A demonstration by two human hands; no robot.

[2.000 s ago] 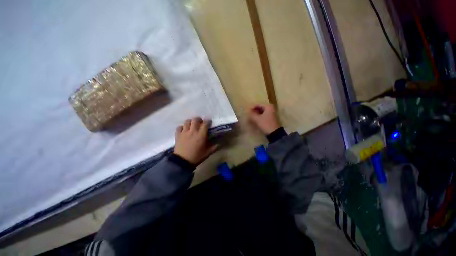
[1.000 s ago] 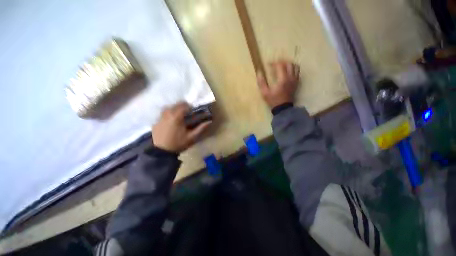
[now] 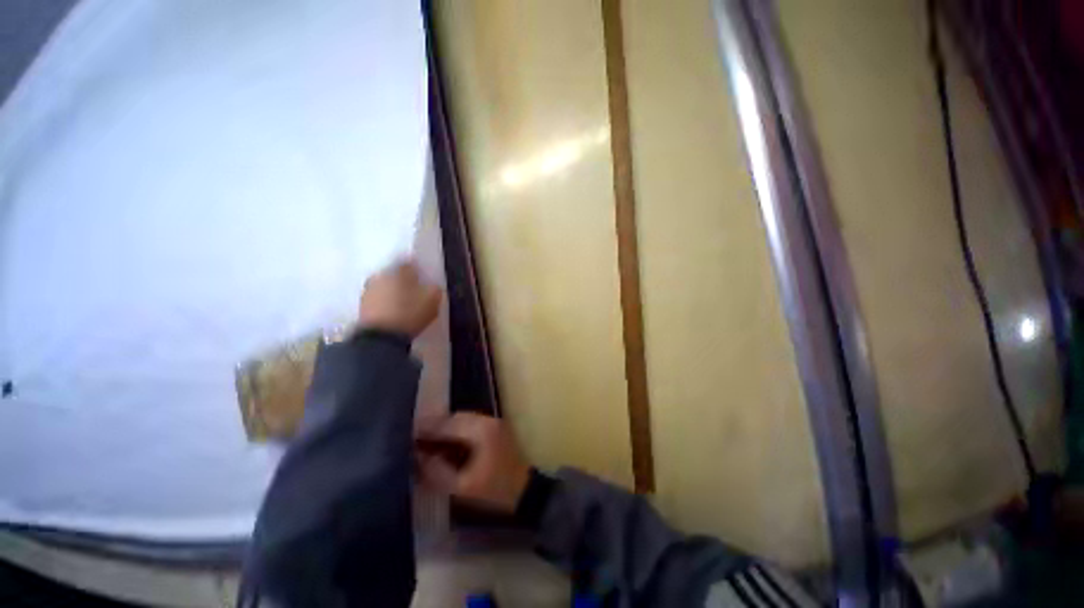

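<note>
The white top sheet point(image 3: 226, 190) covers the fabric lay, with dark layers point(image 3: 466, 285) showing along its right edge. The sheet's edge strip beside my hands looks lifted or turned. My left hand point(image 3: 402, 299) is blurred over this edge, its fingers bent; its grip is unclear. My right hand point(image 3: 485, 463) is at the near corner, with thumb and fingers pinched on the sheet's edge. A tape-wrapped gold weight point(image 3: 278, 390) lies on the sheet, partly hidden behind my left forearm.
A thin brown wooden strip point(image 3: 626, 249) runs lengthwise along the pale table point(image 3: 547, 297). A long silver metal rail point(image 3: 791, 261) crosses the table further right. A dark cable point(image 3: 969, 255) curves beyond it. Two blue pieces show at the near table edge.
My left hand has moved from the near edge up along the sheet's right edge. My right hand has left the brown strip for the sheet's corner. The view has turned, showing more dark layers.
</note>
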